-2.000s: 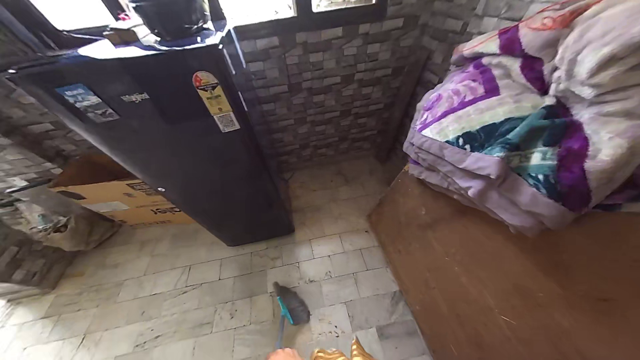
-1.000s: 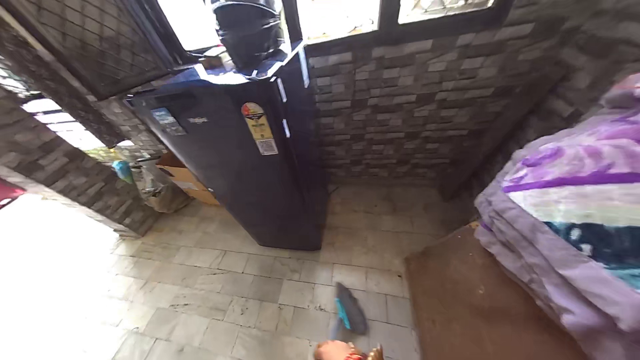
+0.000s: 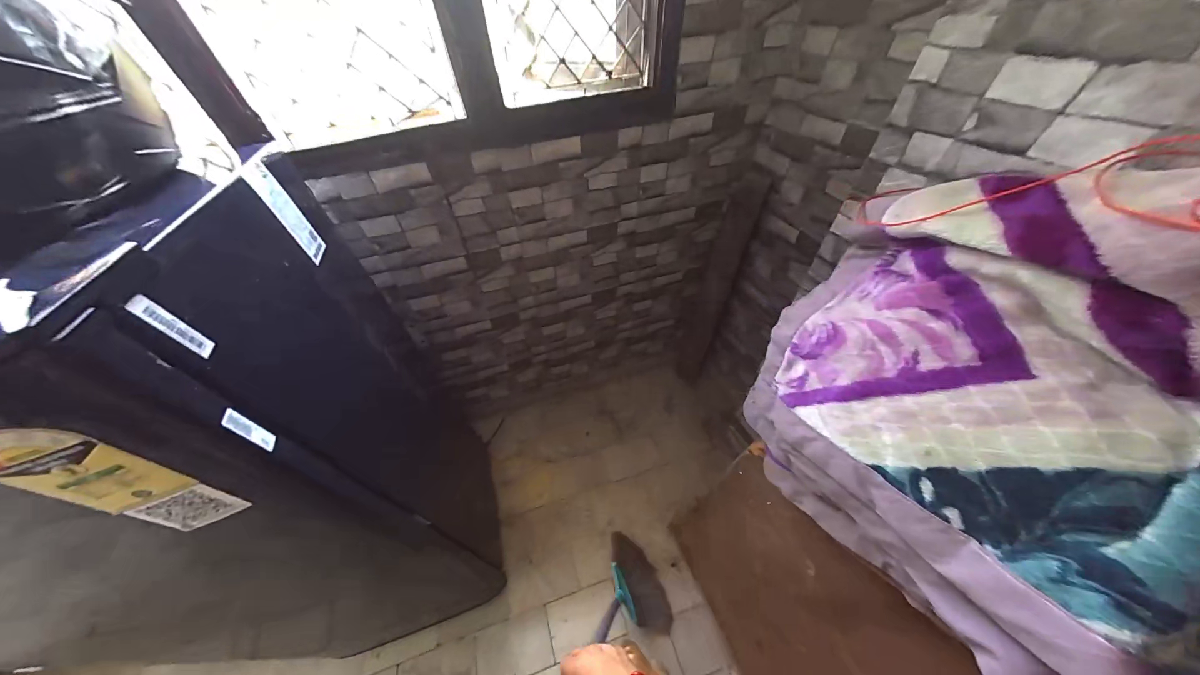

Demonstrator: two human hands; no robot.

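At the bottom edge, partly cut off, my right hand [image 3: 602, 660] is closed around the handle of a broom [image 3: 641, 581]. The broom has a blue-grey handle, a teal collar and a dark grey, flat bristle head. Its bristles are over the pale tiled floor [image 3: 572, 497], between the dark refrigerator and a brown board-like surface. Something reddish shows beside the hand. My left hand is out of view.
A dark refrigerator [image 3: 356, 394] with labels stands at left, a black plastic-wrapped item [image 3: 75, 141] on top. At right, a folded patterned blanket [image 3: 937, 403] lies over a brown wooden surface [image 3: 806, 572], with an orange cord [image 3: 994, 199] on it. A stone-patterned wall [image 3: 562, 234] closes the far side.
The view has moved closer to the corner beside the refrigerator. The broom, in my right hand, is now further into the gap between the refrigerator and the brown surface.
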